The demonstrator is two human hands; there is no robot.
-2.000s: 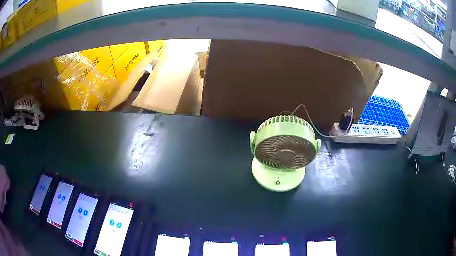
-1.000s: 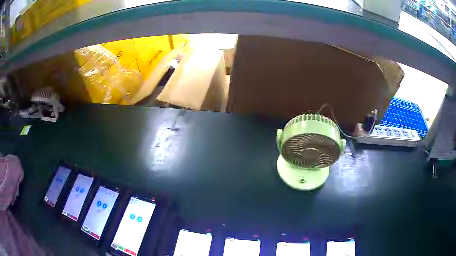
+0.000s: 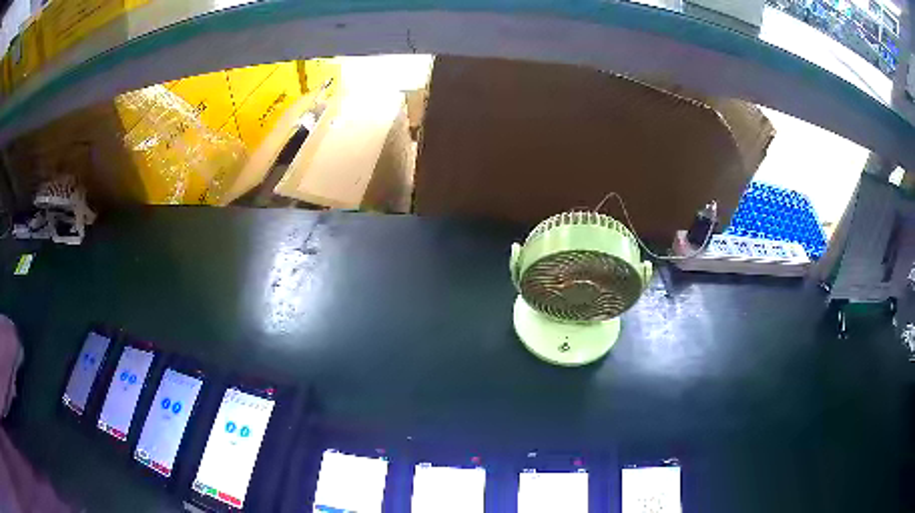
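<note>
Several touchscreen devices lie in a slanted row at the lower left, the nearest touchscreen device (image 3: 233,447) showing a white screen with two blue dots and small green and red marks at the bottom. A second row of devices is cut off by the lower edge; its leftmost device (image 3: 351,483) has a lit white screen with a blue band low down, and the rightmost device (image 3: 651,489) shows faint marks. Small red lights show above several screens. Neither of my hands is in view.
A pale green fan (image 3: 582,286) stands on the dark green bench mat (image 3: 421,331). Behind it are a white power strip (image 3: 747,258), a blue crate (image 3: 778,218) and brown cardboard (image 3: 572,140). A shelf (image 3: 482,30) crosses above. A pink sleeve (image 3: 12,441) is at the far left edge.
The view swung right-to-left and back, so the fan and devices shifted across the picture. The lower row shows slightly more, with a blue band on its leftmost screen and faint marks on its rightmost.
</note>
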